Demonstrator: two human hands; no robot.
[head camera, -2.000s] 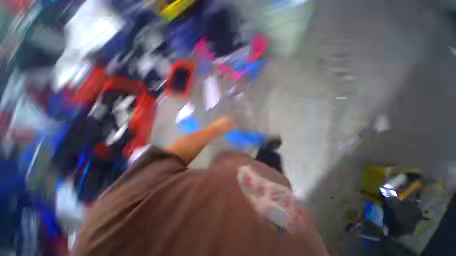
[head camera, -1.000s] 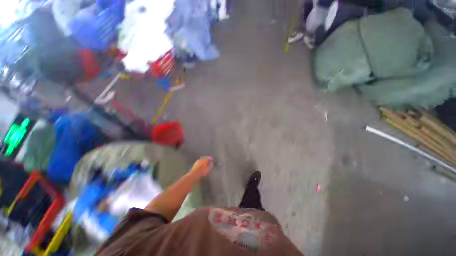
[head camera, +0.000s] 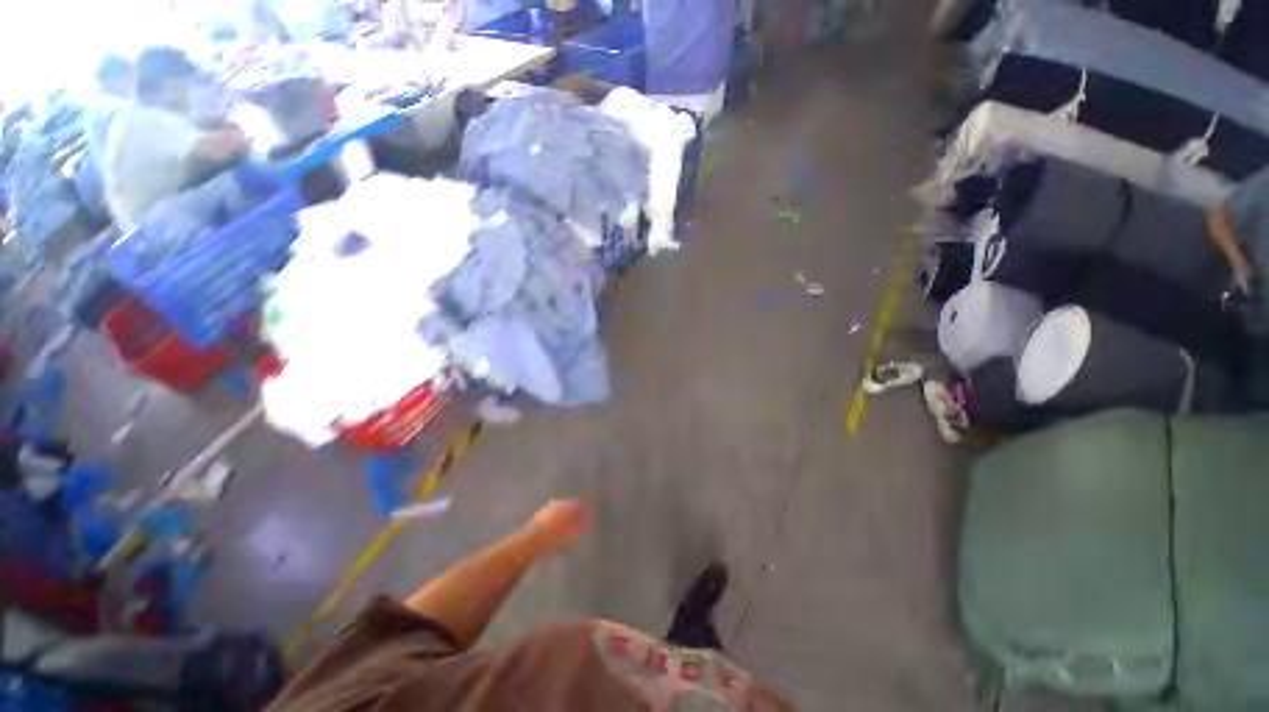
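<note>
My left hand (head camera: 562, 526) is at the lower middle, in front of my body over the grey floor. It is small and blurred, and I cannot tell whether its fingers are closed; no object shows in it. My right hand is not in view. Ahead on the left, a big white garment pile (head camera: 365, 285) bulges over a red plastic basket (head camera: 398, 416). A light blue-grey garment pile (head camera: 536, 278) lies against its right side.
A grey aisle floor (head camera: 710, 417) with yellow lines runs ahead. Fabric rolls (head camera: 1099, 209) and a large green wrapped bundle (head camera: 1079, 556) stand right, with shoes (head camera: 895, 376) beside them. A person's arm (head camera: 1227, 248) shows at the right edge. A blue basket (head camera: 209, 264) stands left.
The view has moved forward along the aisle. The white pile and green bundle are nearer and lower in view. The round cloth-filled container at the lower left is gone from view.
</note>
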